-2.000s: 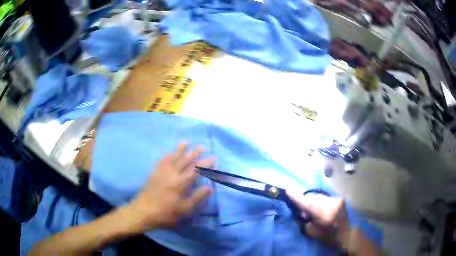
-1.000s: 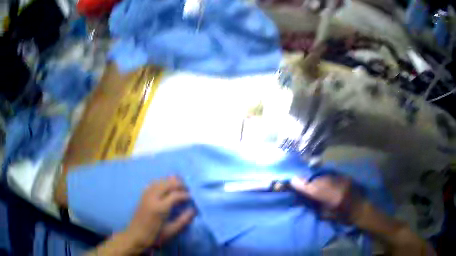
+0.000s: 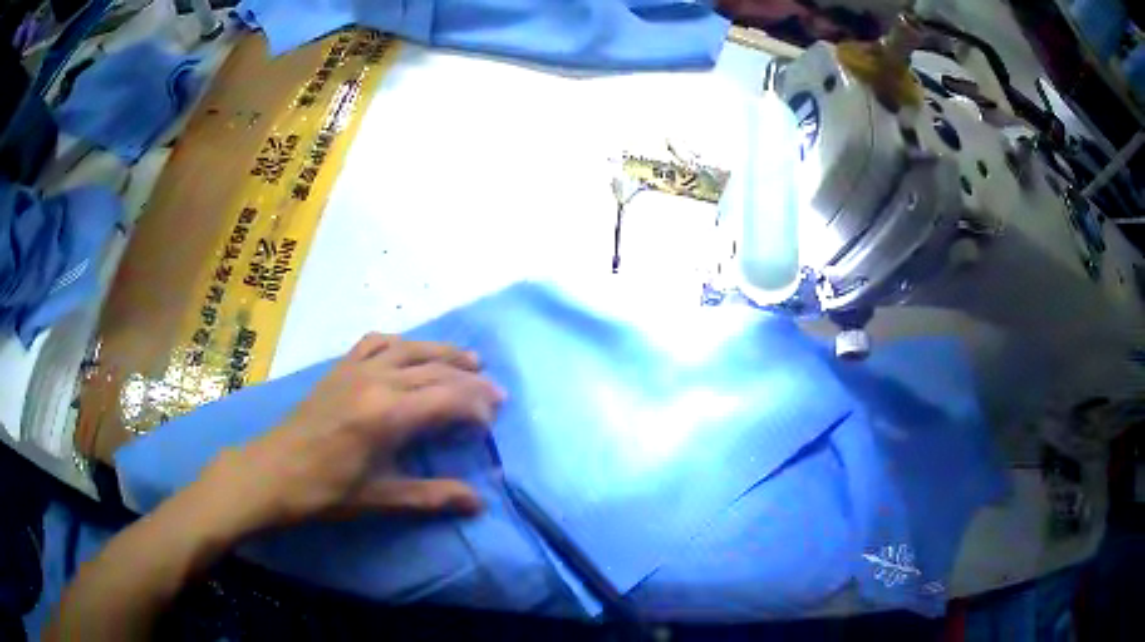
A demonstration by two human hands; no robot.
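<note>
A light blue garment panel (image 3: 653,439) lies over the front of the white machine table, with a small white embroidered motif at its lower right. My left hand (image 3: 389,433) rests palm down on the panel's left part, thumb and fingers apart, cloth showing between them. The shears (image 3: 553,533) show as a dark narrow blade on the cloth, right of my left hand, pointing up and left. Their handles are past the bottom edge. My right hand is out of the picture.
The sewing machine head (image 3: 866,188) with a pale green guard (image 3: 768,201) stands at the right. Brown cardboard (image 3: 176,188) with yellow printed tape (image 3: 270,238) edges the table left. More blue panels (image 3: 565,28) lie at the back; others (image 3: 132,100) lie left. A bobbin tray (image 3: 672,176) is beyond the panel.
The view has tilted down and steadied. The shears have moved down and left and now point more up the picture. My right hand has left the view. My left hand has flattened on the cloth.
</note>
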